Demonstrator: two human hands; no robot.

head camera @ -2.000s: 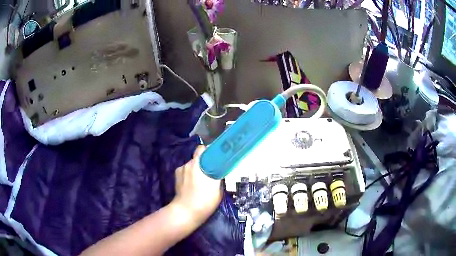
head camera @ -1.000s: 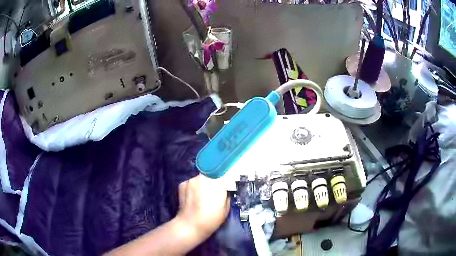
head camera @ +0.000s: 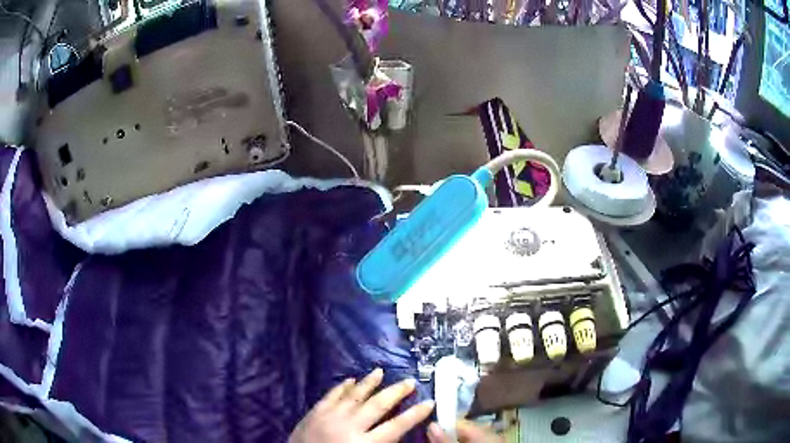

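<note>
The dark purple quilted panel (head camera: pixel 199 320) with white wadding (head camera: pixel 173 212) along its far edge spreads over the left and middle. Its right side lies at the needle area (head camera: pixel 437 333) of the white overlock machine (head camera: pixel 537 247). My left hand (head camera: pixel 364 415) lies on the panel near the bottom edge, palm down, fingers spread. My right hand (head camera: pixel 468 431) shows only as fingers at the bottom edge, beside a white strip (head camera: pixel 452 394) hanging at the machine front; its grip is unclear. A blue lamp head (head camera: pixel 424 235) partly covers the machine's left side.
A tipped-back beige machine head (head camera: pixel 173 121) stands behind left. Pink flowers (head camera: pixel 381 95) in clear cups stand before a brown board (head camera: pixel 537 69). A white spool (head camera: pixel 609 177) and purple cone (head camera: pixel 643 121) stand behind right. Dark straps (head camera: pixel 684 346) lie at right.
My left hand has moved down and back from beside the needle area, opening from curled to spread fingers. The fingers of my right hand now show at the bottom edge.
</note>
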